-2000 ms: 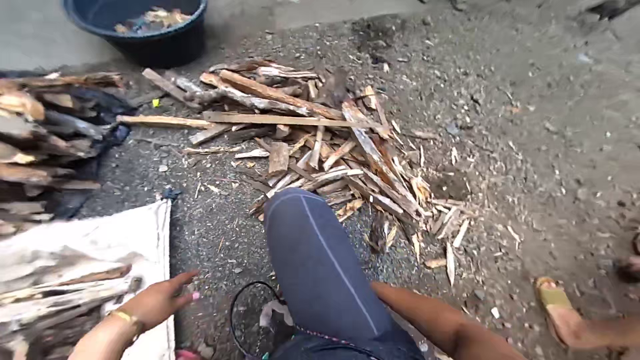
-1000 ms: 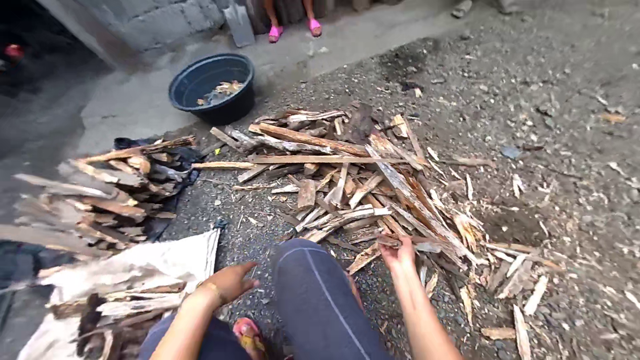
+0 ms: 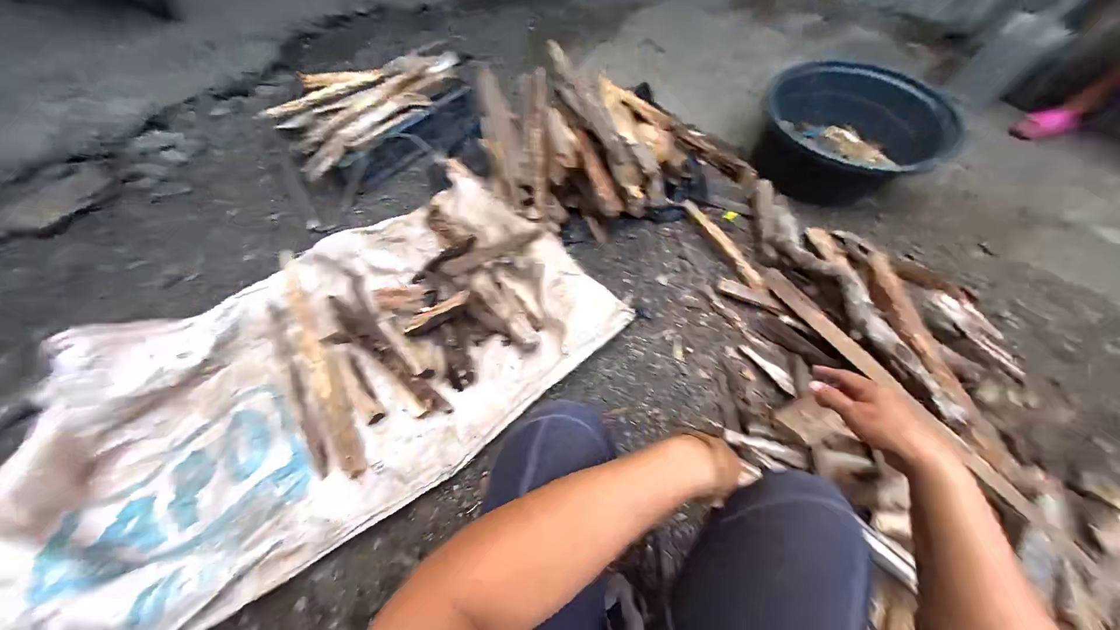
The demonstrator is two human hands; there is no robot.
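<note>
A loose pile of split firewood (image 3: 822, 328) lies on the gravel at the right. Over it, near a long flat stick, is my right hand (image 3: 875, 416), its fingers apart and nothing seen in them. My left hand (image 3: 713, 464) reaches down beside my knee at the pile's near edge; its fingers are hidden, so whether it grips a stick does not show. To the left, a white woven sack (image 3: 236, 350) with blue print lies flat on the ground, bearing short pieces of firewood (image 3: 376, 350).
Behind the sack stand a heap of split wood (image 3: 595, 140) and a smaller bundle of pale sticks (image 3: 367, 105) on something dark. A black plastic tub (image 3: 787, 157) with wood scraps stands at the back right. A person's foot in a pink sandal (image 3: 1046, 122) is beyond it.
The view has swung left, bringing in more of the sack and the pale bundle. My left hand has moved from beside the sack to the pile at my knee.
</note>
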